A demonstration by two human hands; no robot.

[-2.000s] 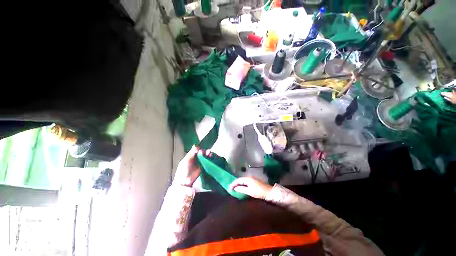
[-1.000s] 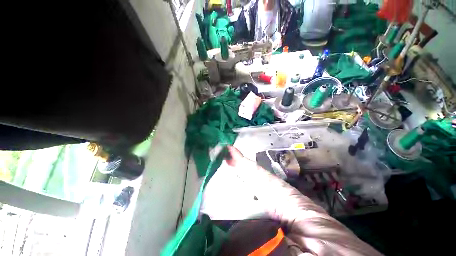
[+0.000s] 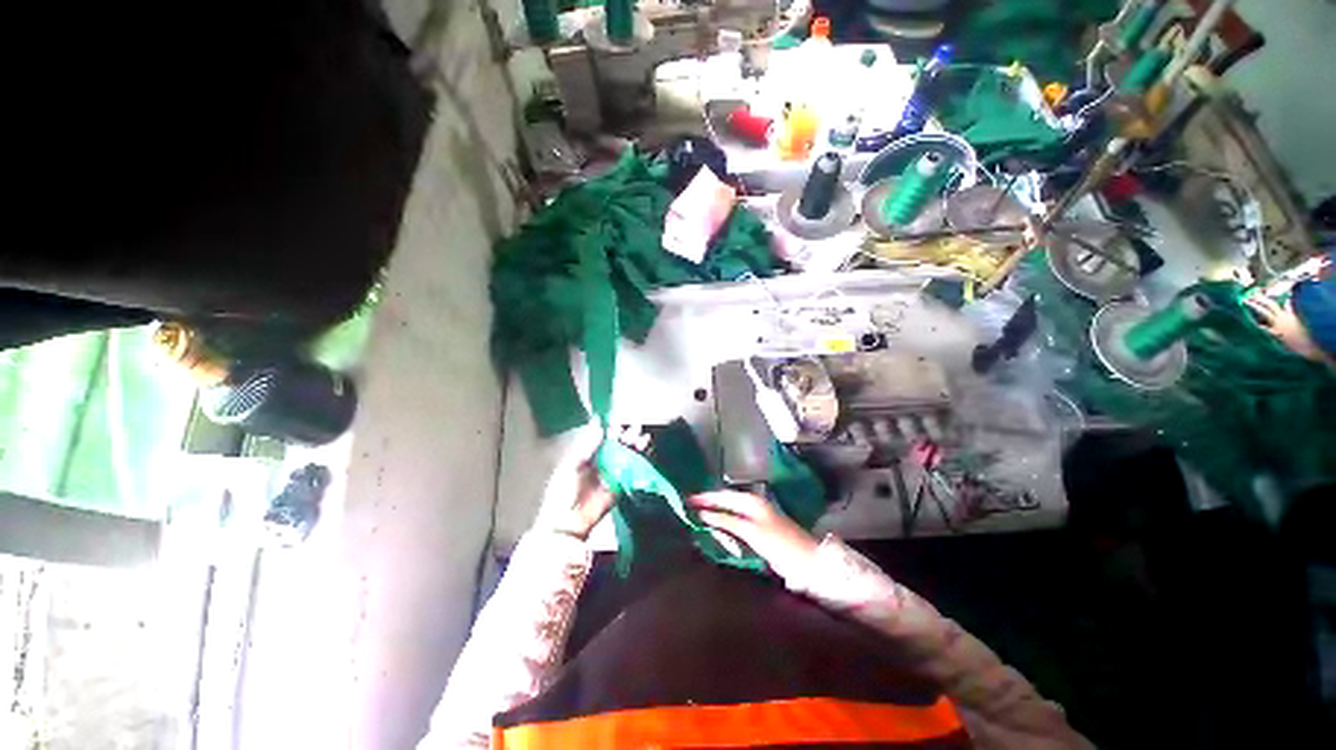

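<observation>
My left hand (image 3: 582, 487) grips a narrow green fabric band (image 3: 602, 344) at the front edge of the white table. The band runs up from the hand to the green fabric pile (image 3: 557, 271) against the wall. My right hand (image 3: 750, 531) holds the lower end of a green cut piece (image 3: 652, 481) that stretches between both hands, above the dark apron. A short green strip hangs below my left hand. Another dark green piece (image 3: 674, 454) lies behind the hands, beside the machine plate. No tool can be made out at my fingertips.
The off-white overlock machine (image 3: 879, 396) stands right of the hands, with clear plastic (image 3: 1026, 374) beside it. Thread cones (image 3: 916, 188) stand behind it. A pink-white packet (image 3: 699, 214) lies on the pile. Another person's hand (image 3: 1283, 322) is at the far right. The wall is at left.
My right hand has come back from the pile to the apron. My left hand has come into view at the table edge. The green band now runs up to the pile.
</observation>
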